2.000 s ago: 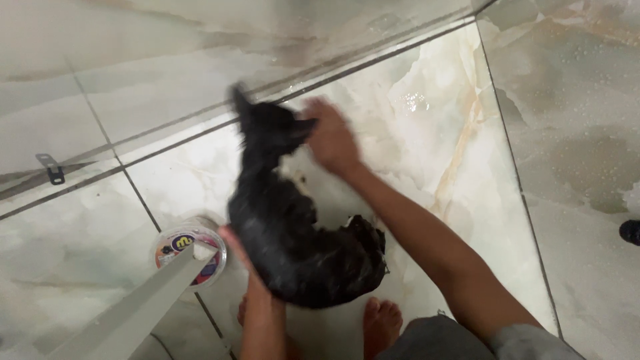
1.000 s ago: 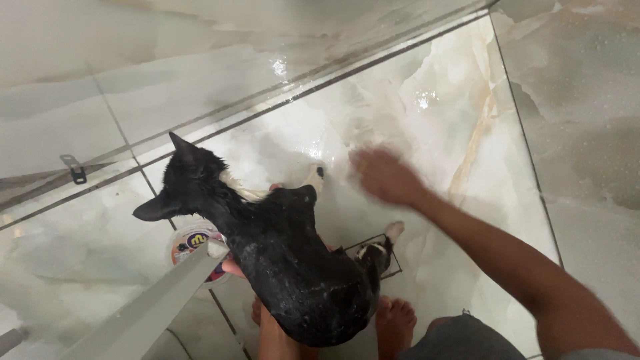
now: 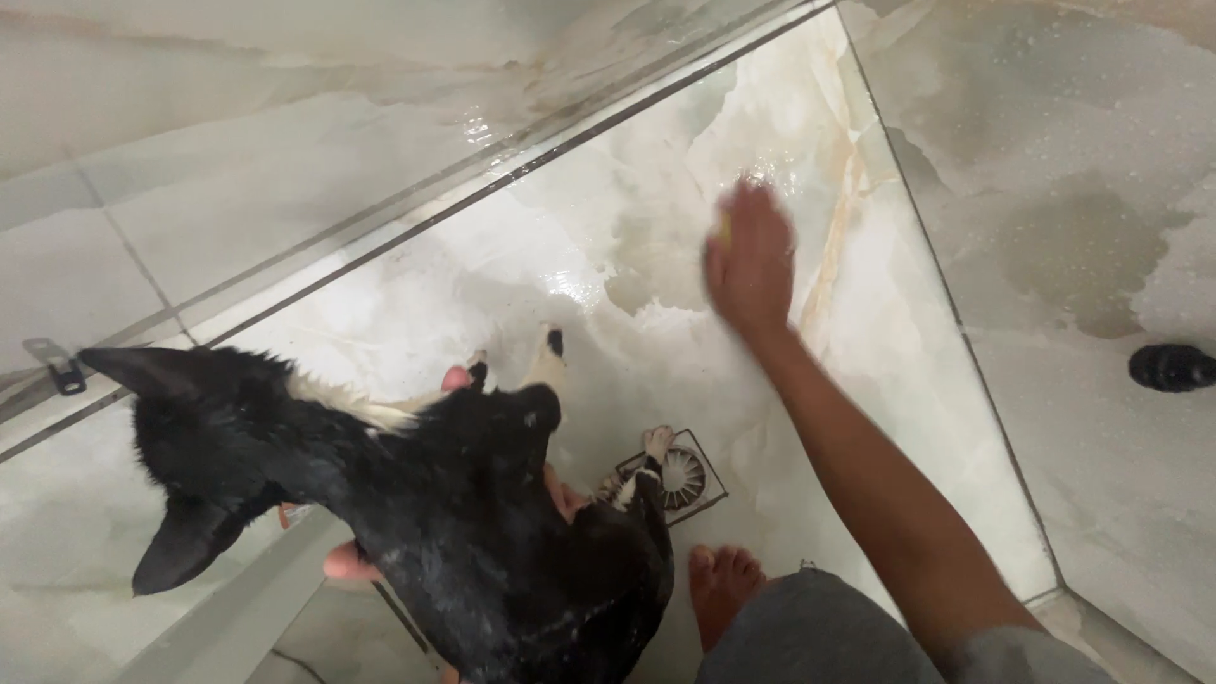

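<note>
A wet black-and-white dog (image 3: 475,532) fills the lower left, its large-eared head turned to the left and its white legs over the wet tiles. My left hand (image 3: 351,561) is around the dog's chest from below; only a thumb and a fingertip show, the rest is hidden under the body. My right hand (image 3: 755,247) is apart from the dog, over the floor at upper centre, blurred, back of the hand up. A small yellowish bit shows at its edge; whether it holds something cannot be told.
A round drain grate (image 3: 682,478) in a square frame lies beside the dog's hind paws. My bare foot (image 3: 722,589) is right of the dog. A pale flat bar (image 3: 237,589) crosses the lower left. Glossy marbled walls surround the floor. A black object (image 3: 1171,368) is at the far right.
Two seconds ago my right hand was at the dog's head; it has moved away from it. The dog now appears larger, its head farther left, covering the round tub seen earlier.
</note>
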